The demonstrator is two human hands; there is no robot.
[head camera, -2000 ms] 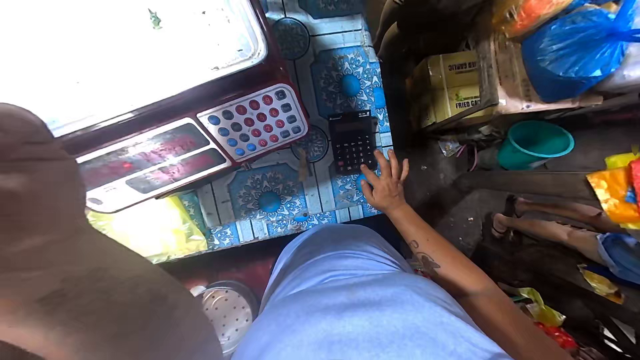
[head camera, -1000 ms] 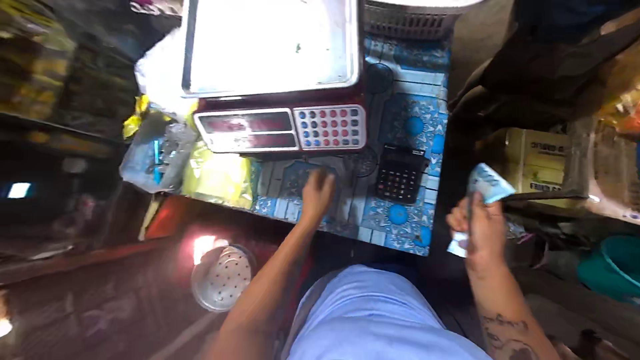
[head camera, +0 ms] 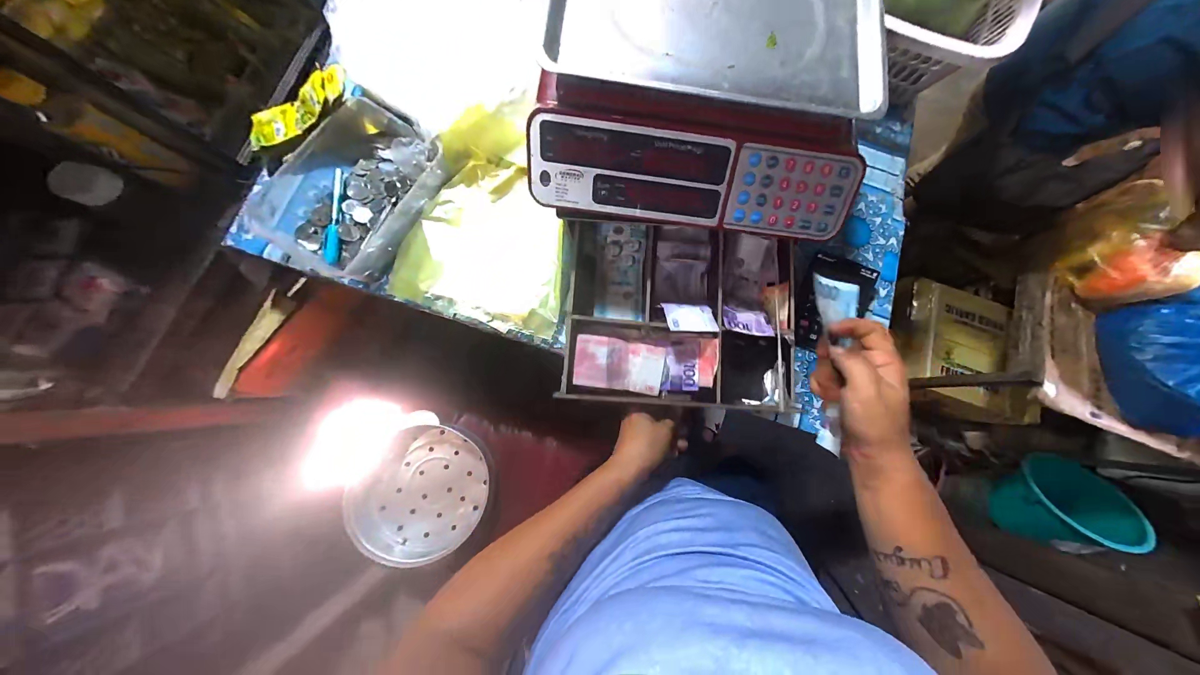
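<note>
A divided cash drawer (head camera: 641, 326) stands pulled out below the red digital scale (head camera: 698, 94), with banknotes (head camera: 619, 364) in several compartments. My left hand (head camera: 645, 442) is at the drawer's front edge, its fingers partly hidden beneath it. Folded banknotes (head camera: 836, 298) are pinched in my right hand (head camera: 862, 384), to the right of the drawer and over a black calculator (head camera: 867, 272), which they partly cover. Left of the drawer lie yellow plastic bags (head camera: 483, 248) and a clear container (head camera: 375, 258) holding coins (head camera: 370, 192) and a blue pen-like object (head camera: 334, 225).
A round perforated metal lid or strainer (head camera: 422, 497) is at lower left. Right of the table are a cardboard box (head camera: 961, 328), a green basin (head camera: 1078, 502) and a blue plastic bag (head camera: 1153, 347). A white plastic basket (head camera: 975, 37) stands behind the scale.
The drawer beneath the scale has been opened. My left hand has moved from over the table to the drawer's front. My right hand, empty two seconds ago, holds banknotes and is now over the calculator.
</note>
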